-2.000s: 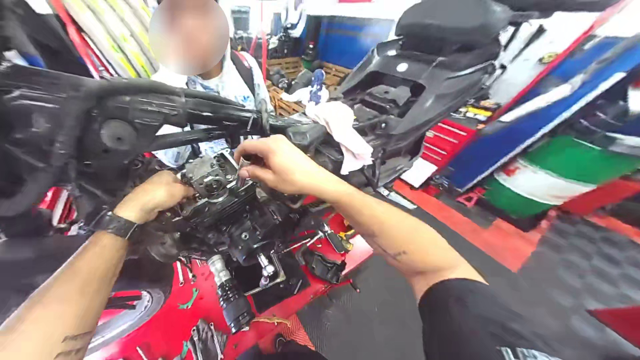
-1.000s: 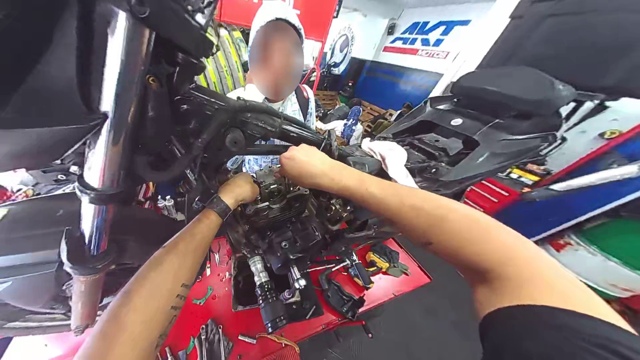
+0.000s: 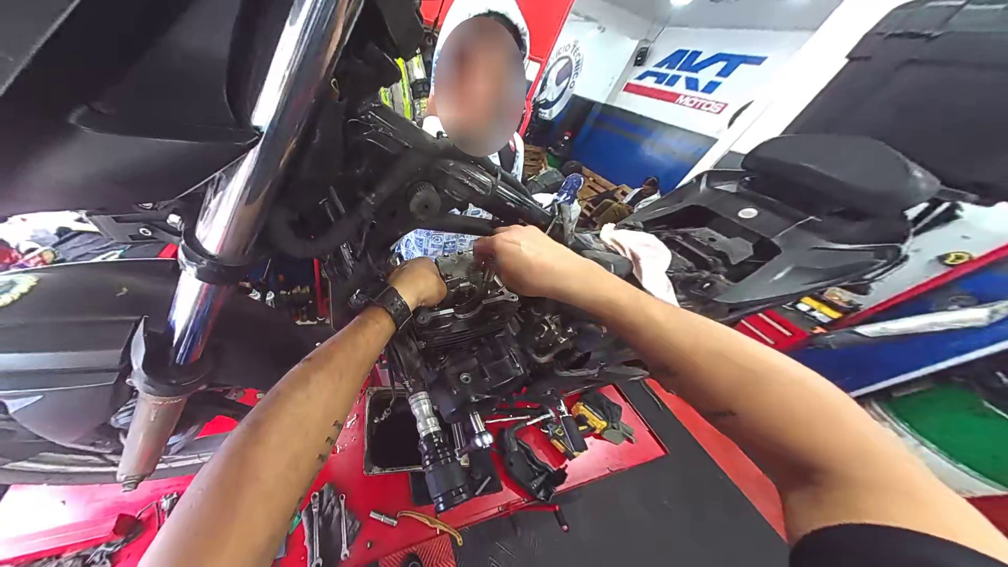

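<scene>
Both of my hands are at the top of a motorcycle engine (image 3: 465, 319), beneath the black frame tube (image 3: 496, 193). My left hand (image 3: 420, 283), with a dark watch on its wrist, lies against the left side of the cylinder head (image 3: 461, 279); its fingers are partly hidden. My right hand (image 3: 524, 258) is bent over the head's right side, thumb and fingers close together near a small metal part. Whether either hand grips something is too small to tell. A black and silver cylindrical tool (image 3: 441, 457) stands below the engine.
A chrome fork tube (image 3: 252, 173) rises close on the left. A person (image 3: 480, 87) is behind the frame. Wrenches (image 3: 316, 528), a black tray (image 3: 394, 431) and yellow-black gloves (image 3: 602, 415) lie on the red lift table (image 3: 488, 512). A pale cloth (image 3: 642, 256) hangs on the right.
The view has shifted, bringing the fork tube in at the left and the wall sign in at the back. Both hands stay at the cylinder head.
</scene>
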